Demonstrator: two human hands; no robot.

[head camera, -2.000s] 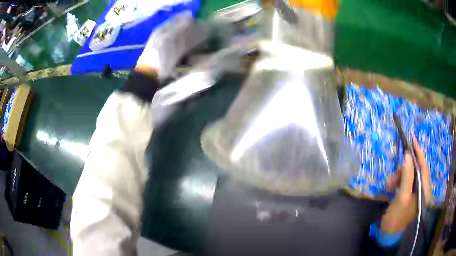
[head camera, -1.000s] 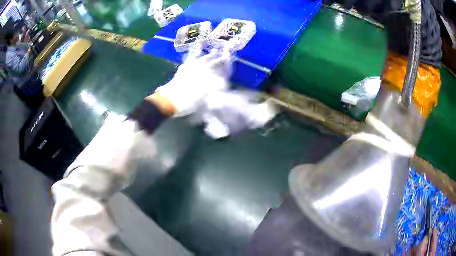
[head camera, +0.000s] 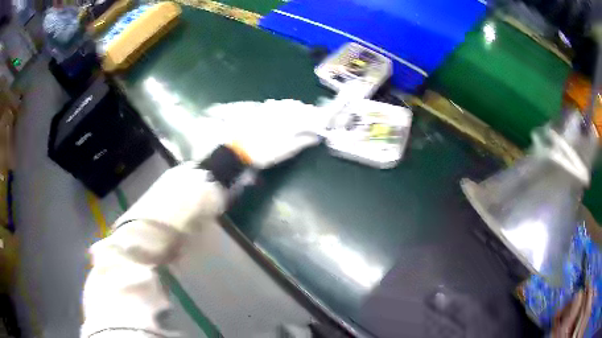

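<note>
My left hand (head camera: 284, 129), in a white glove, reaches across the dark-green bench. Its fingers grip the near edge of an open white power-strip housing (head camera: 369, 132) with brassy and yellowish parts inside. A second open housing (head camera: 354, 66) lies just beyond it, close to the fingers; whether the hand holds it too is hidden. A white blurred bundle shows around the glove. My right hand (head camera: 574, 315), bare, is cut off at the lower right corner, over the blue parts. A dark thin thing shows at its fingers, too blurred to tell its grip.
A clear extraction hood (head camera: 528, 191) stands at the right, above a black mat (head camera: 429, 290). Blue discs (head camera: 551, 297) lie beside it. A blue sheet (head camera: 389, 26) lies on the far green surface (head camera: 511, 72). A cardboard box (head camera: 142, 39) and black box (head camera: 99, 142) are at the left.
The view has swung left, so hood and blue discs sit farther right. The two housings, earlier on the blue sheet, are now nearer, on the dark-green bench side, with my left hand at them.
</note>
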